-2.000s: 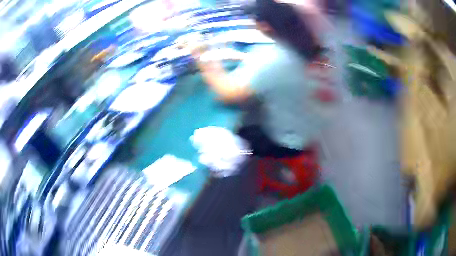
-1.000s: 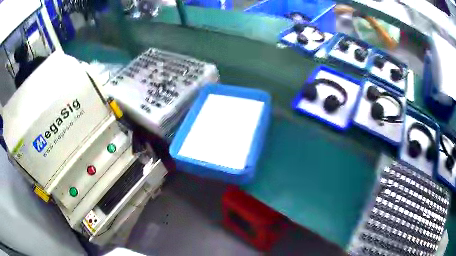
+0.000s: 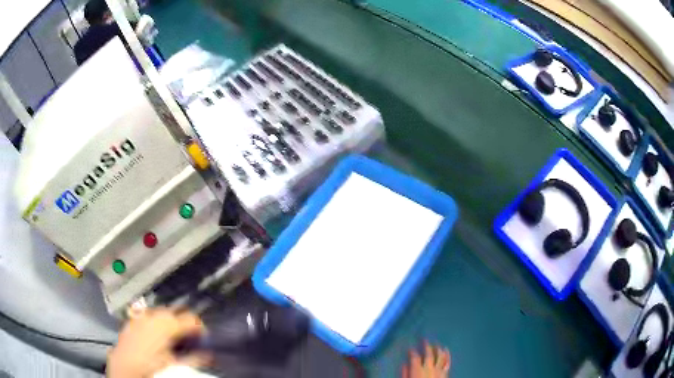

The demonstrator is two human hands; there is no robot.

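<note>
The cream MegaSig test box [image 3: 96,170] stands at the left, with two green buttons and a red one between them on its front. The blue tray [image 3: 362,258] with a white liner lies right of it and holds no headset. My left hand [image 3: 157,341] is blurred at the bottom left, below the box front; something dark is by its fingers, and I cannot tell if it is held. My right hand [image 3: 427,360] is cut off by the bottom edge, fingers apart and empty, near the tray's lower right corner.
Stacked dongle trays [image 3: 284,118] stand behind the blue tray. Blue-rimmed trays with black headsets [image 3: 556,221] line the right side. A clear plastic bag [image 3: 196,70] lies behind the dongle trays. A person [image 3: 96,29] is at the far top left. The green bench [image 3: 473,317] runs below.
The view has moved closer to the test box and blue tray. Both my hands have come into view at the bottom. The dense silver parts tray has left the view at the lower right.
</note>
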